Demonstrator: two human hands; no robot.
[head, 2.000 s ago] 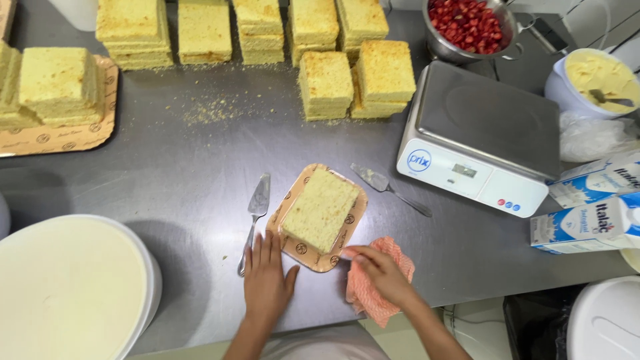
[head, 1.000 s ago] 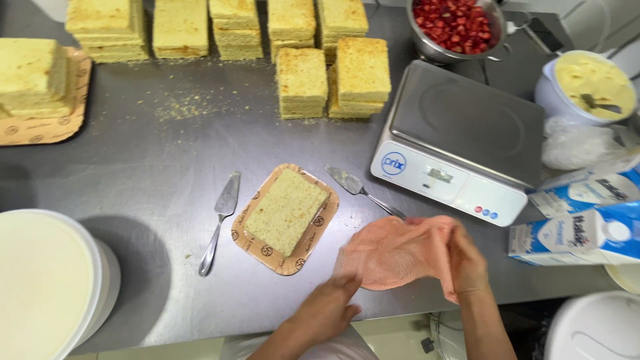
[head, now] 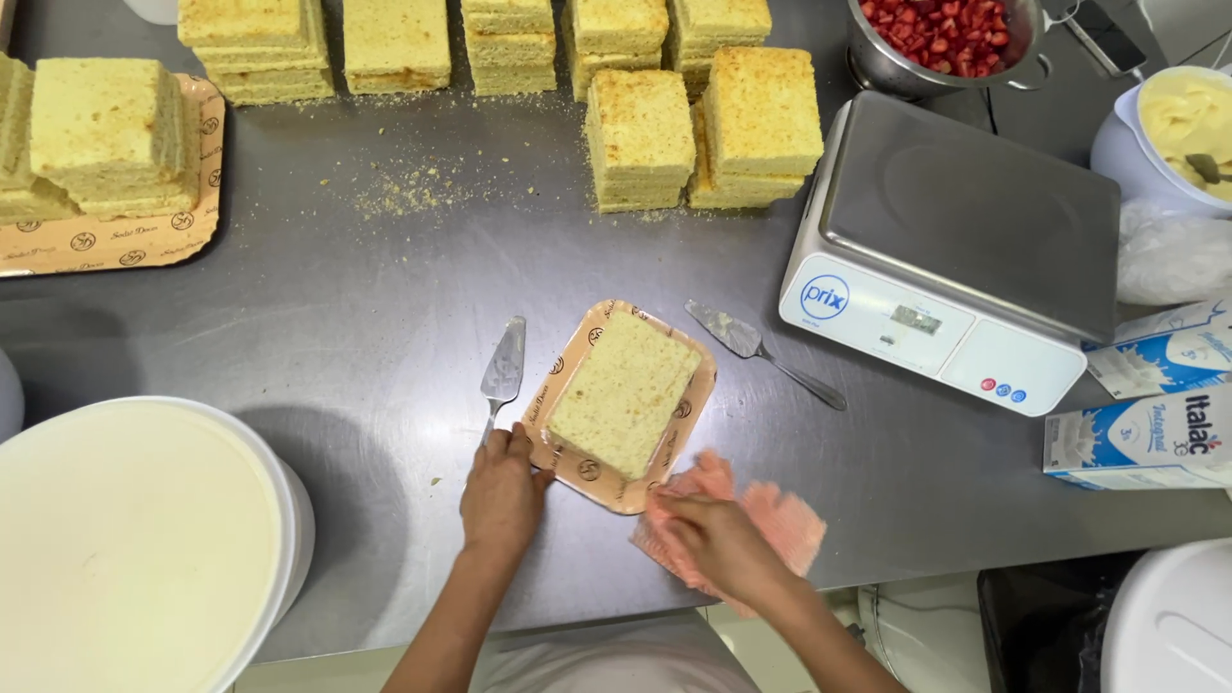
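Observation:
A rectangular slice of pale sponge cake (head: 626,393) lies on a printed cardboard cake tray (head: 589,472) at the middle of the steel table. My left hand (head: 502,491) rests at the tray's lower left edge, its fingertips by the handle of a cake server (head: 503,364); whether it grips either one is unclear. My right hand (head: 712,539) holds a pink cloth (head: 789,527) against the tray's lower right corner, a little blurred. Right of the tray lies a second metal cake server (head: 736,332), its blade smeared.
Stacked sponge cakes (head: 640,135) line the back, some on a larger cardboard tray (head: 106,241). A white tub (head: 144,539) stands at left. At right are a scale (head: 962,221), a bowl of cut strawberries (head: 881,67), a cream tub (head: 1116,144) and milk cartons (head: 1136,448).
My left hand has moved off the cloth to the tray's left edge. The cloth, spread between both hands a second ago, is now bunched under my right hand by the tray's corner.

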